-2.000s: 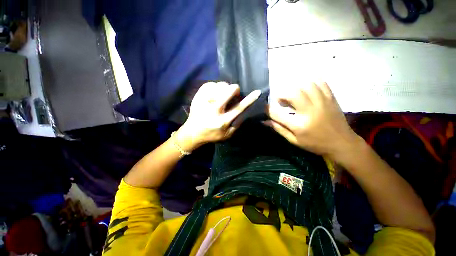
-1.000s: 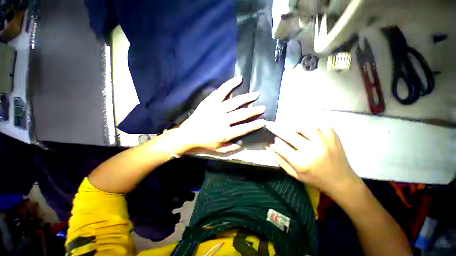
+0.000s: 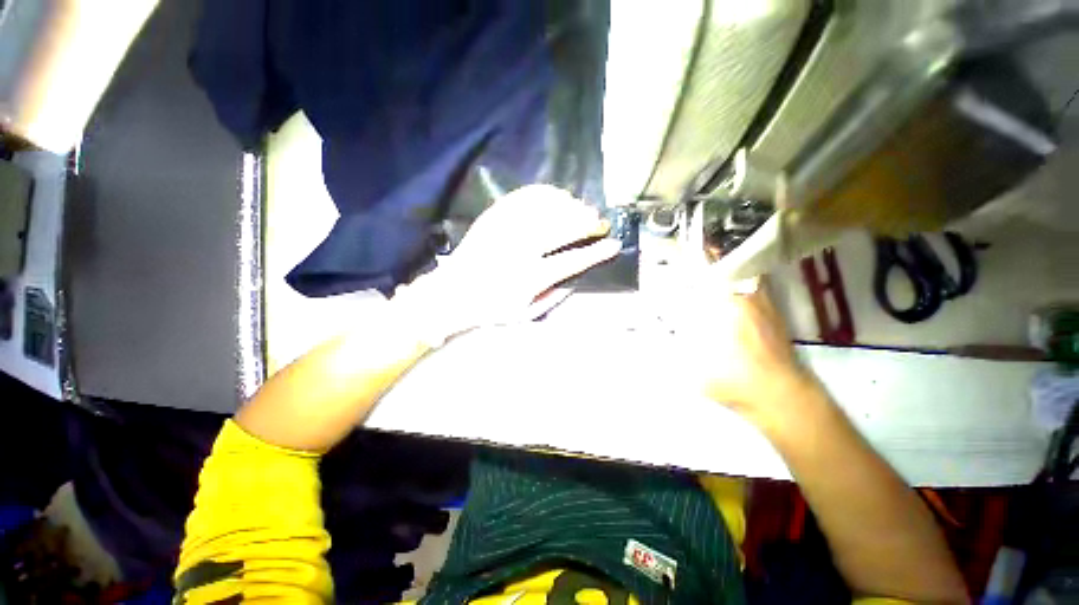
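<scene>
Dark navy cloth (image 3: pixel 402 106) lies on the white sewing-machine table (image 3: pixel 532 384), with a darker, glossier strip (image 3: pixel 576 118) along its right side. The strip's near end reaches the presser foot area (image 3: pixel 663 219) under the machine head. My left hand (image 3: pixel 515 260) lies on the near part of the cloth, fingers pointing right towards the foot; whether it grips the cloth is hidden. My right hand (image 3: pixel 740 337) is just right of and below the needle area. It is overexposed, and its fingers blend into the bright table, so its hold cannot be told.
The machine head (image 3: pixel 734 83) fills the upper middle. Red-handled snips (image 3: pixel 828 296) and black scissors (image 3: pixel 911 278) lie to its right. A grey side surface (image 3: pixel 160 236) is at left, with a bright lamp-like shape (image 3: pixel 77 65) above it. Dark cloth hangs below the table.
The view has shifted so the machine head now shows large. The strip's near end has moved away from the table edge to the presser foot, and both hands have moved there with it.
</scene>
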